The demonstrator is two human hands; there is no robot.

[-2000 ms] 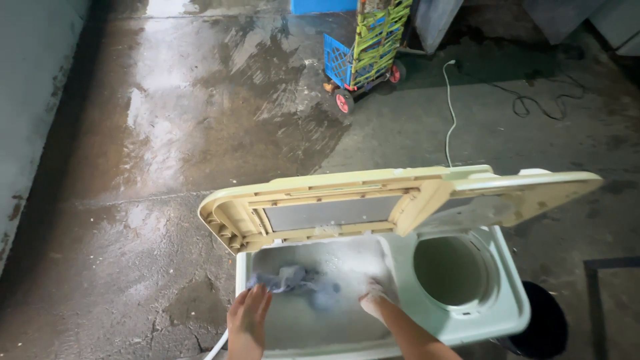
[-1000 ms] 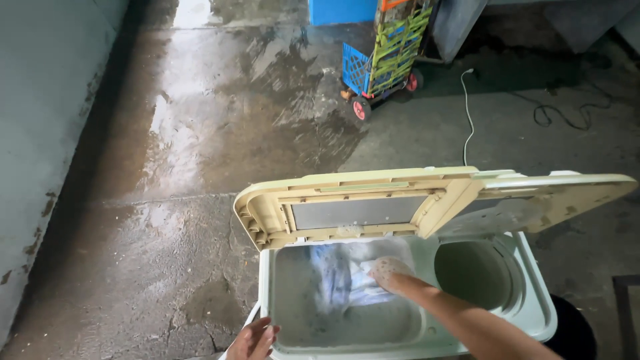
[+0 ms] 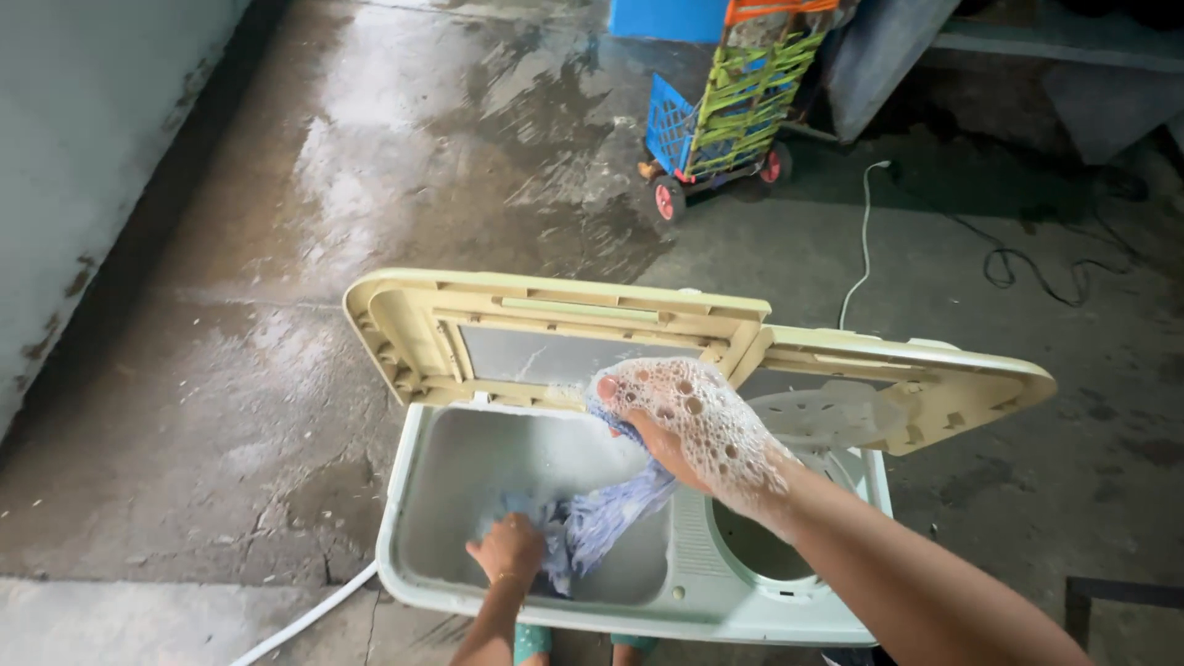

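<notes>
My right hand [image 3: 689,430], coated in soap suds, grips one end of a wet blue-and-white cloth [image 3: 610,518] and holds it above the twin-tub washing machine [image 3: 689,555]. The cloth hangs down to the left into the wash tub [image 3: 453,462], which has cloudy, sudsy water. Low in that tub, my left hand [image 3: 511,550] is at the cloth's lower part; its fingertips are partly hidden, so its hold is unclear. The round spin tub [image 3: 754,546] lies to the right, partly behind my right forearm. Both yellowed lids [image 3: 555,296] stand raised.
A hand cart [image 3: 749,111] with a blue crate stands beyond the machine on the wet concrete floor [image 3: 444,185]. A white cord [image 3: 867,222] and a dark cable [image 3: 1036,268] lie at right. A white hose [image 3: 310,615] runs at lower left, and a wall [image 3: 92,120] is at far left.
My right hand has risen out of the wash tub, lifting the cloth. My left hand has moved from the tub's left front edge into the tub.
</notes>
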